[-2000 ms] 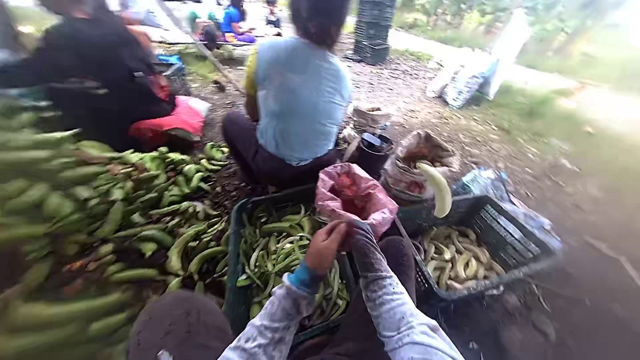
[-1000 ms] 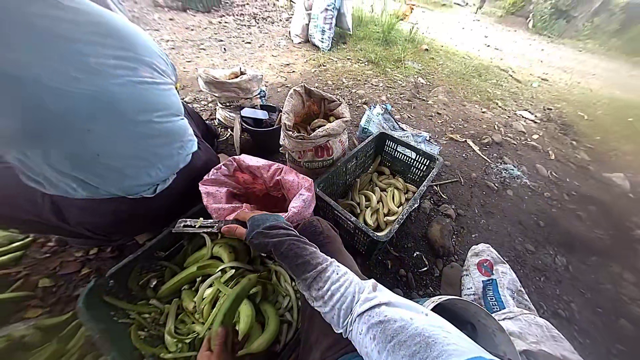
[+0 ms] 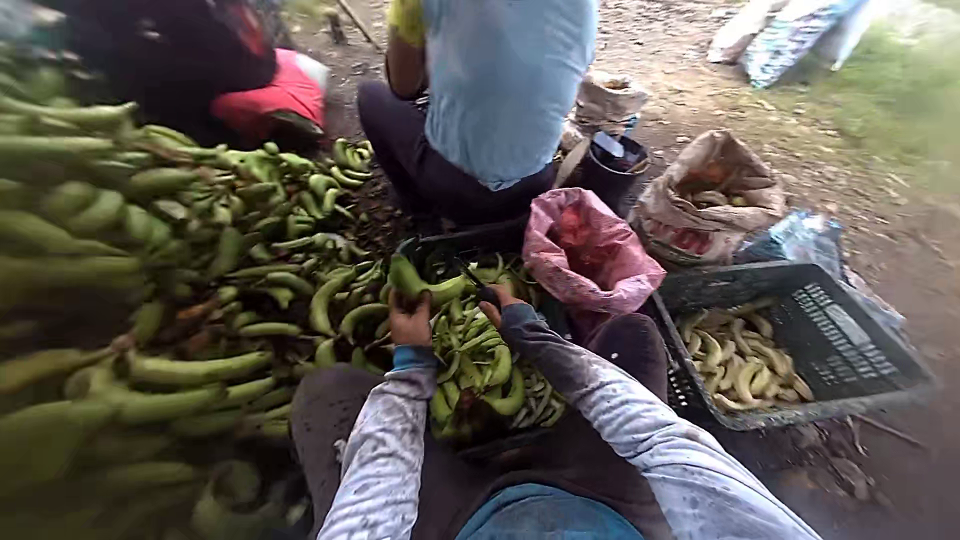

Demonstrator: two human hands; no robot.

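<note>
My left hand (image 3: 410, 321) grips a green plantain (image 3: 424, 283) above a dark plastic crate (image 3: 480, 234) between my legs. In my right hand (image 3: 504, 301) is a knife (image 3: 471, 276), its dark blade close to the plantain's right end. Below both hands, green plantains and peels (image 3: 487, 367) fill the crate. A pink woven sack (image 3: 544, 259) stands open just beyond my right hand. To the right, a second dark crate (image 3: 847, 337) holds peeled plantains (image 3: 750, 367).
Green plantains (image 3: 247, 277) are heaped along the left. A person in a light blue shirt (image 3: 510, 90) sits ahead; another in dark clothes (image 3: 165, 67) is at upper left. A black bucket (image 3: 611, 176) and a tan sack (image 3: 712, 176) stand beyond the pink sack.
My left hand has come up from among the plantains in the crate and now holds one near the knife. The view has swung sharply, bringing the heap at left back into sight.
</note>
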